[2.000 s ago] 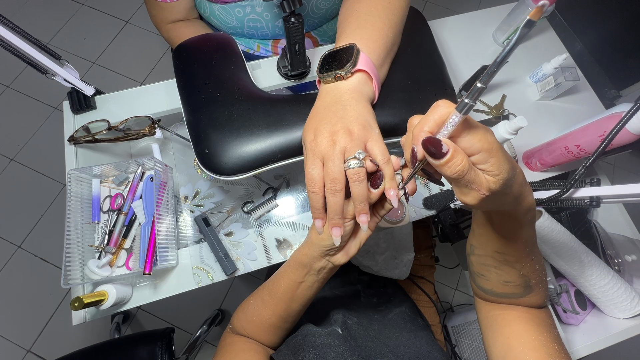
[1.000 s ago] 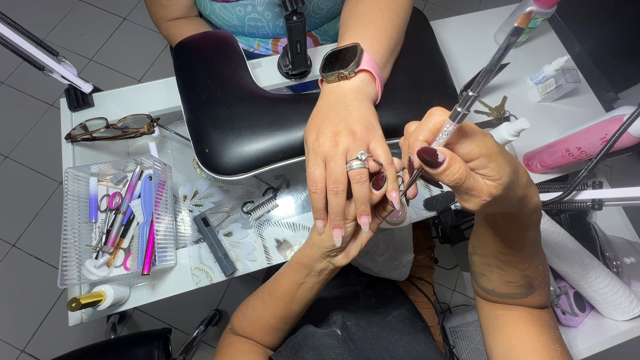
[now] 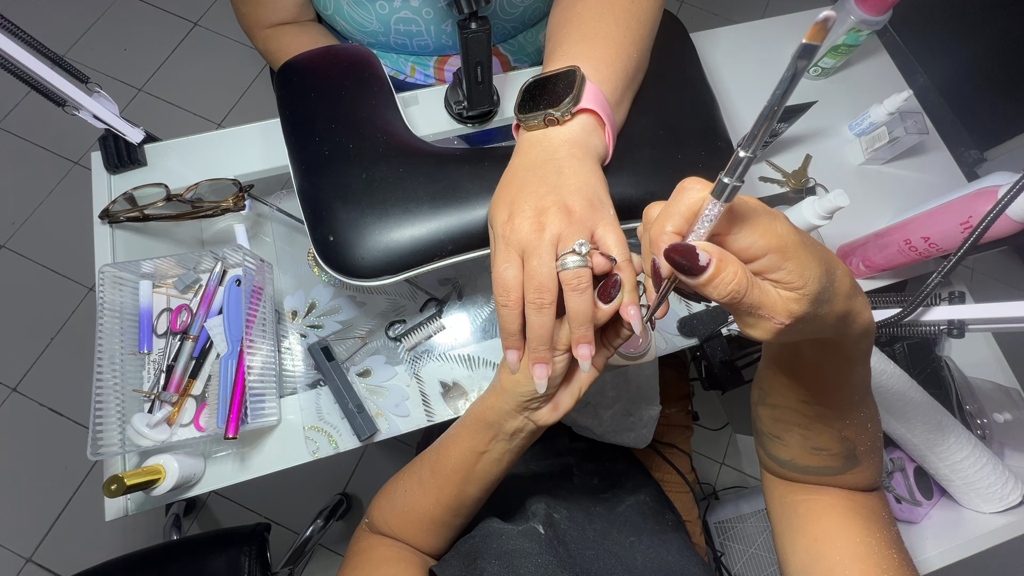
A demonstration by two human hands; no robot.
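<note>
Another person's hand (image 3: 552, 240), with rings and pale pink nails, lies palm down over my left hand (image 3: 552, 376). My left hand holds its fingers from below, with a dark red thumbnail showing at the ring side; part of my palm is hidden. In my right hand (image 3: 720, 256) is a nail brush (image 3: 748, 152) with a silver, glittery handle, bristle end up and the thin lower end down at one of the other person's nails. A small pot of pink material (image 3: 638, 344) sits just below that nail. A smartwatch (image 3: 550, 98) is on the other person's wrist.
A black armrest cushion (image 3: 384, 192) supports the other arm. On the left are eyeglasses (image 3: 176, 200), a clear basket (image 3: 268, 352) of tools, a gold-capped bottle (image 3: 152, 474) and a grey bar (image 3: 342, 390). Keys (image 3: 790, 174), a pink bottle (image 3: 920, 232) and a white paper roll (image 3: 944, 432) lie right.
</note>
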